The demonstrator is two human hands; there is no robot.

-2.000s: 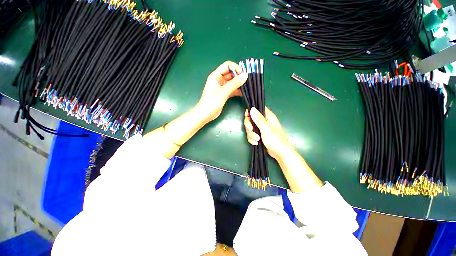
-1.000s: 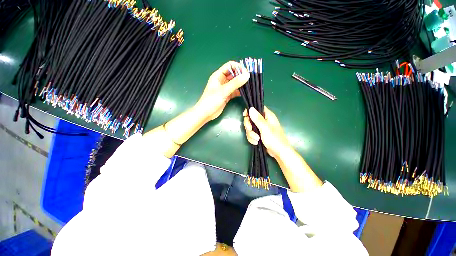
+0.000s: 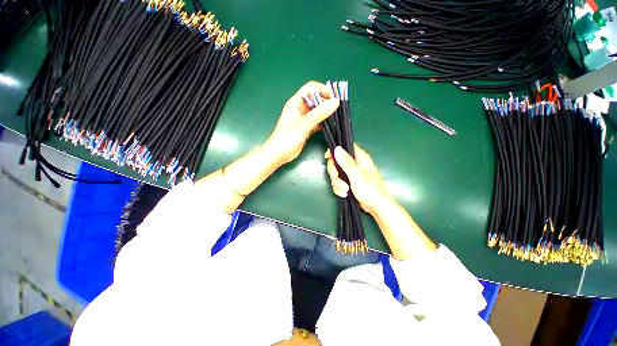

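A cable bundle (image 3: 349,209) of short black cables stands between both hands, blue-white tips at the far end and gold tips near the bench's front edge. My left hand (image 3: 298,121) grips part of the bundle just below the blue-white tips, thumb across the cables; some tips show between its fingers. My right hand (image 3: 355,177) is wrapped around the middle of the bundle. The fingers hide part of the cables.
The left cable stack (image 3: 142,88) slants on the green bench (image 3: 270,192). The right cable stack (image 3: 544,179) lies upright. Long cables (image 3: 473,47) curve at the far right. A thin grey stick (image 3: 425,117) lies right of the bundle. Blue bins (image 3: 91,236) sit below.
The tips in my left hand have shifted left and spread, and fewer stand upright right of its thumb. My right hand has moved slightly left, still around the bundle.
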